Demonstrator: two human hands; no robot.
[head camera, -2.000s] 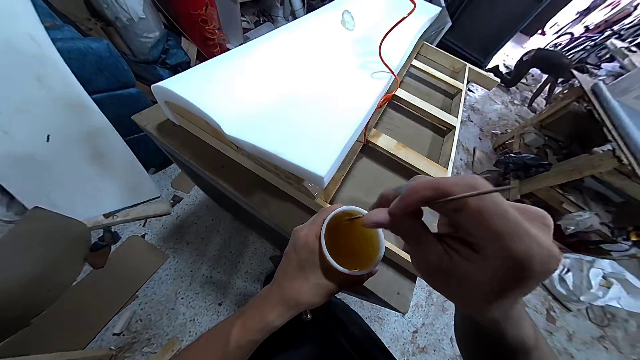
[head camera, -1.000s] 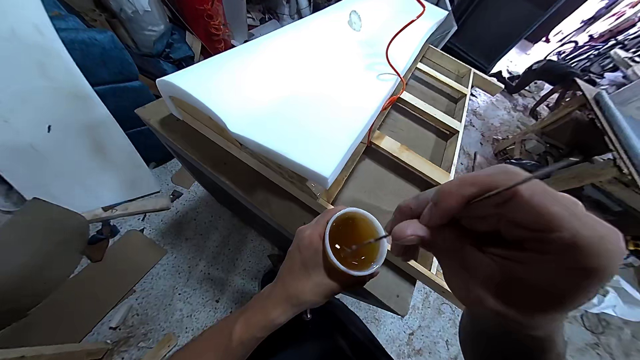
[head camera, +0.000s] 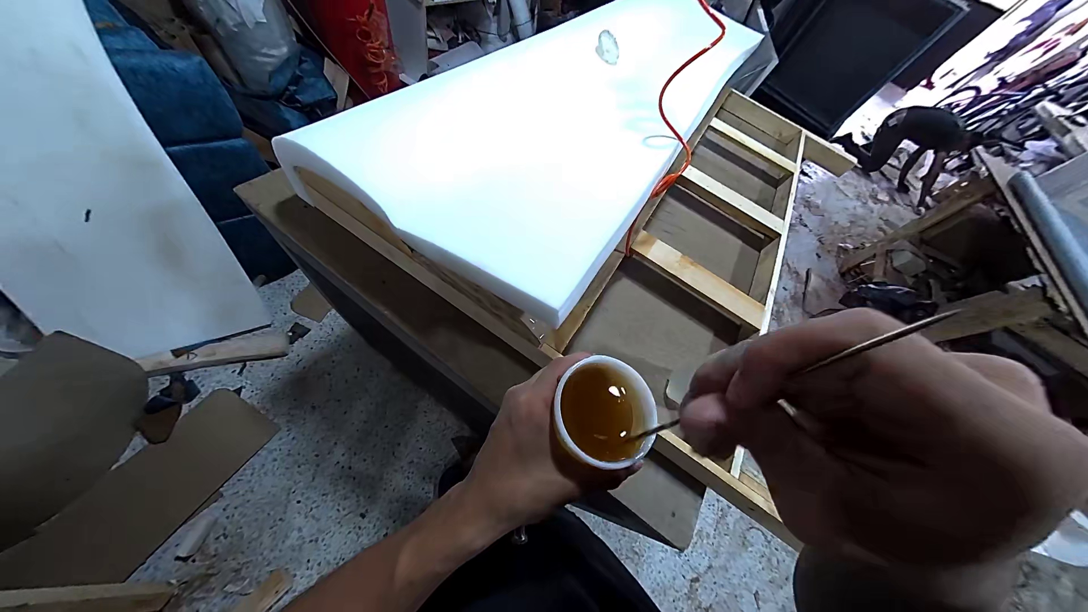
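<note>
My left hand (head camera: 531, 442) is wrapped around a white-rimmed cup (head camera: 648, 399) of amber liquid (head camera: 595, 412). Between the thumb and fingers of my right hand (head camera: 867, 425) is a thin rod (head camera: 880, 342), whose lower end dips into the liquid at the cup's right side. What the rod is made of I cannot tell. Beyond the cup, white foam padding (head camera: 476, 161) lies over part of a wooden frame (head camera: 710, 276), and a red cord or hose (head camera: 665, 89) runs across the foam's right edge.
Blue upholstered pieces (head camera: 183, 110) stand at the left behind a leaning white panel (head camera: 102, 187). Cardboard pieces (head camera: 170, 476) and wood scraps (head camera: 225, 353) lie on the speckled floor. A dark bent shape (head camera: 922, 132) and timber (head camera: 918, 229) are at the right.
The rod's tip has shifted within the cup, and my right hand has moved about beside it. My left hand keeps its hold on the cup.
</note>
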